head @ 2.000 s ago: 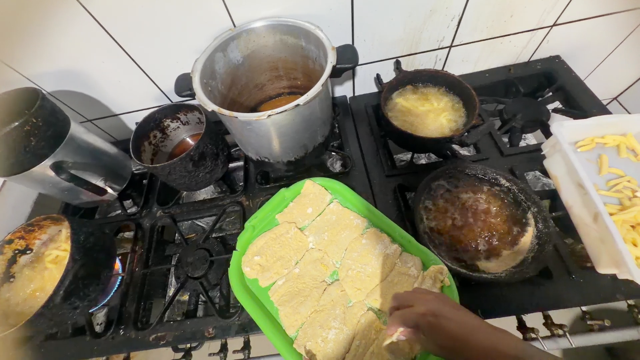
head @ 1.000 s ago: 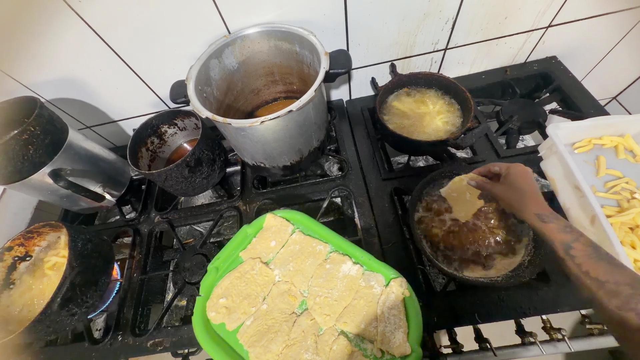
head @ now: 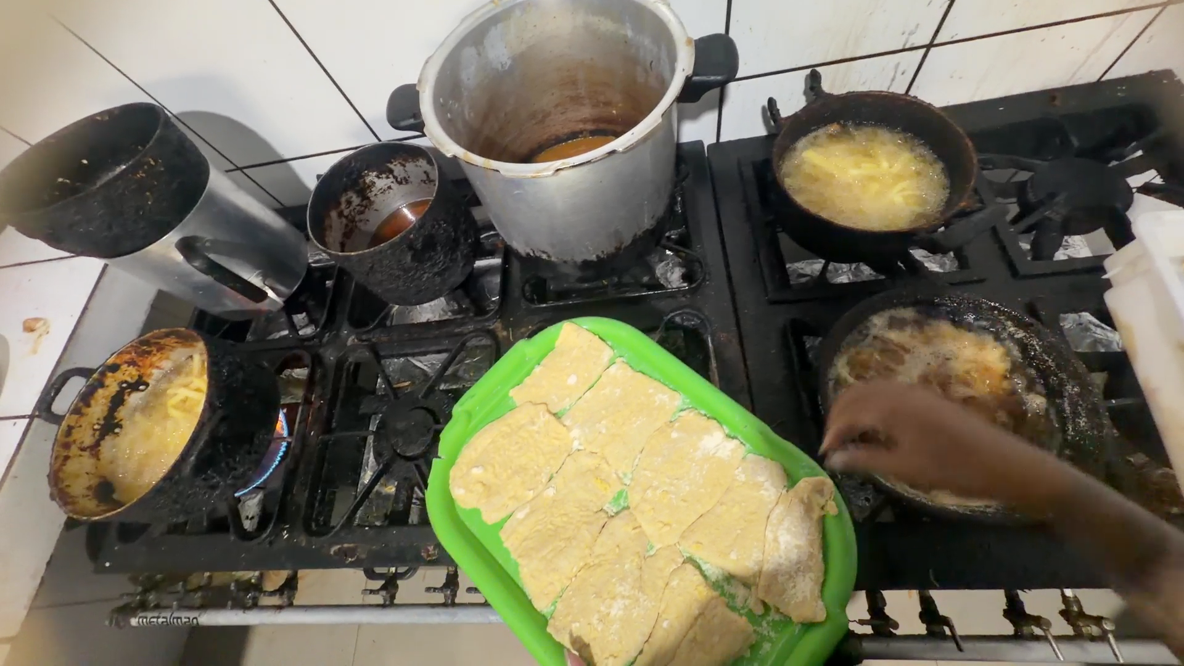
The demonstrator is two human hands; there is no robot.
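My right hand [head: 874, 435] is blurred over the near left rim of a frying pan [head: 1078, 416] of bubbling brown oil; no piece shows in its fingers, but whether they are closed is unclear. Browned food [head: 980, 370] fries in that pan. Left of it, a green plastic tray [head: 837, 573] is held over the stove's front, covered with flat, floured, breaded-looking pieces [head: 684, 476]. Only a fingertip of my left hand [head: 575, 659] shows under the tray's near edge; the rest is hidden.
Potato strips fry in a small black pan [head: 874, 176] behind and in a blackened pot [head: 166, 425] at left, beside a lit blue flame [head: 273, 453]. A large aluminium pot [head: 573, 203], a sooty small pot [head: 398, 231] and a tall leaning pot [head: 222, 250] stand behind. A white container [head: 1147, 314] is at right.
One second ago my right hand held a flat piece over the frying pan; that piece is gone from the fingers. The hand has moved left and nearer, beside the tray.
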